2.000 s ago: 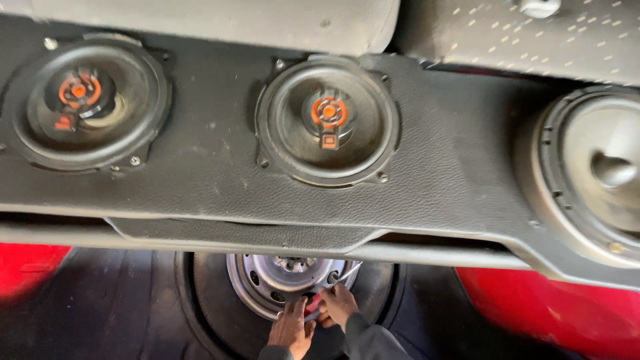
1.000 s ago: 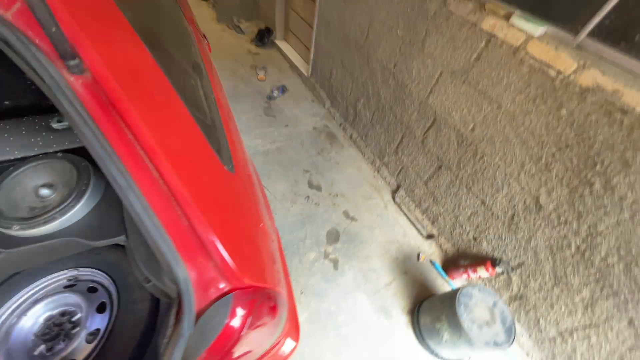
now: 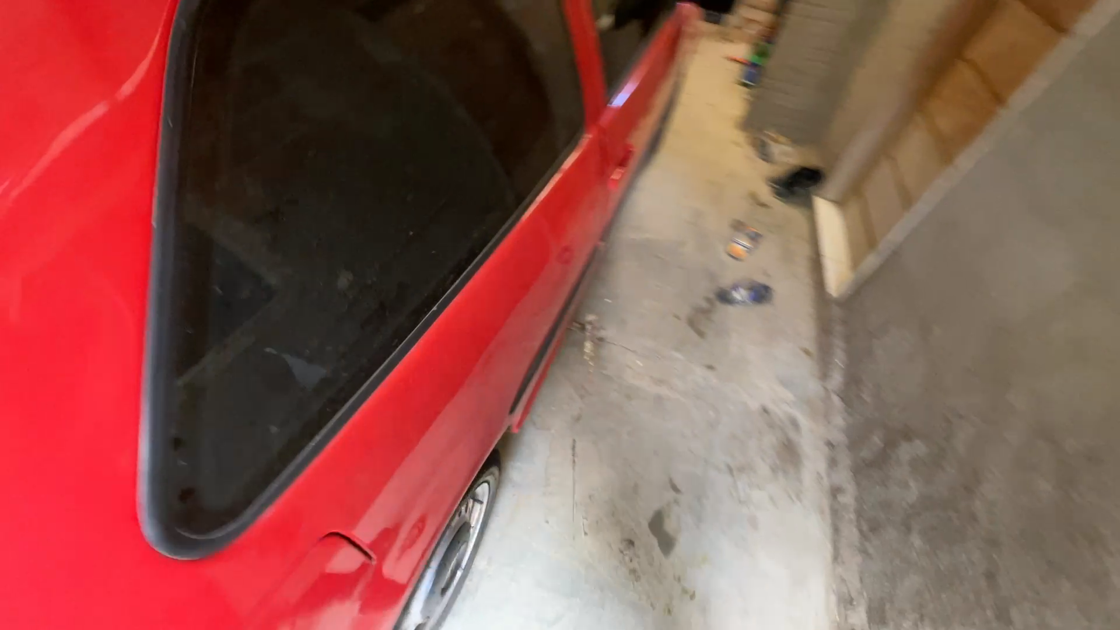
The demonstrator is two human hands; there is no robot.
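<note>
Neither of my hands shows in the head view, so what they hold or touch is hidden. The side of a red car [image 3: 472,350] fills the left half, with a dark rear side window [image 3: 367,227] in a black rubber seal. Below the window, near the bottom edge, part of a rear wheel [image 3: 455,556] shows. Farther forward, a car door [image 3: 643,105] juts out toward the top of the view.
A concrete floor [image 3: 700,420] runs between the car and a rough grey wall [image 3: 989,437]. A blue item [image 3: 744,292], an orange-and-white item [image 3: 742,241] and a dark object [image 3: 796,184] lie on it near a doorway frame [image 3: 831,245].
The view has swung from the open boot to the car's right-hand side in the picture. Both hands, earlier at the spare wheel, are out of sight. The bucket and red bottle have left the view.
</note>
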